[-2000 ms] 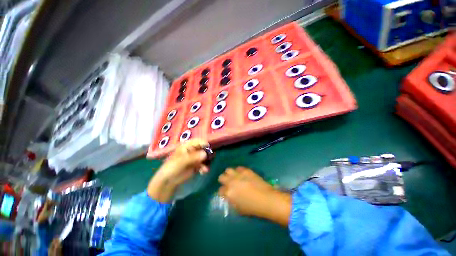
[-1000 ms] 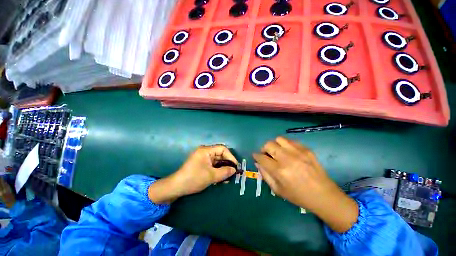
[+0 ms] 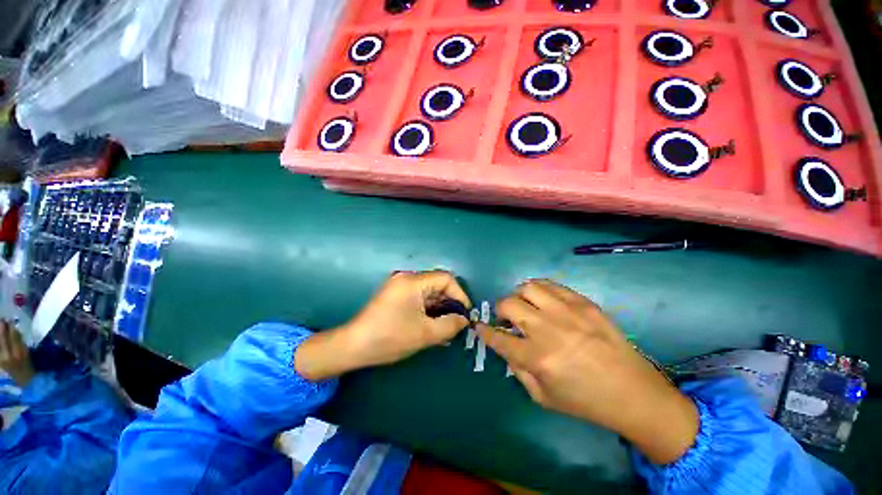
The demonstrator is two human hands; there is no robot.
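Observation:
My left hand (image 3: 411,314) holds a black round display module (image 3: 446,308) between thumb and fingers, its edge towards the tape strips. My right hand (image 3: 571,353) has its fingertips at the module's right edge, over the orange flex cable, which is now hidden under the fingers. White tape strips (image 3: 481,350) show between and below the hands on the green mat. Whether the module's tail is in the connector cannot be seen. The grey ribbon cable (image 3: 740,370) runs from behind my right wrist to the test board (image 3: 820,396), where a blue light shows.
A red foam tray (image 3: 580,184) with discs in pockets spans the back. A black pen (image 3: 631,247) lies below it. White foam trays (image 3: 184,68) are stacked back left. A clear tray (image 3: 82,247) of dark parts and another person's hand (image 3: 14,356) are far left.
My right fingertips have moved left to the module's edge and now cover the orange flex. My left hand still holds the module. The view has shifted slightly.

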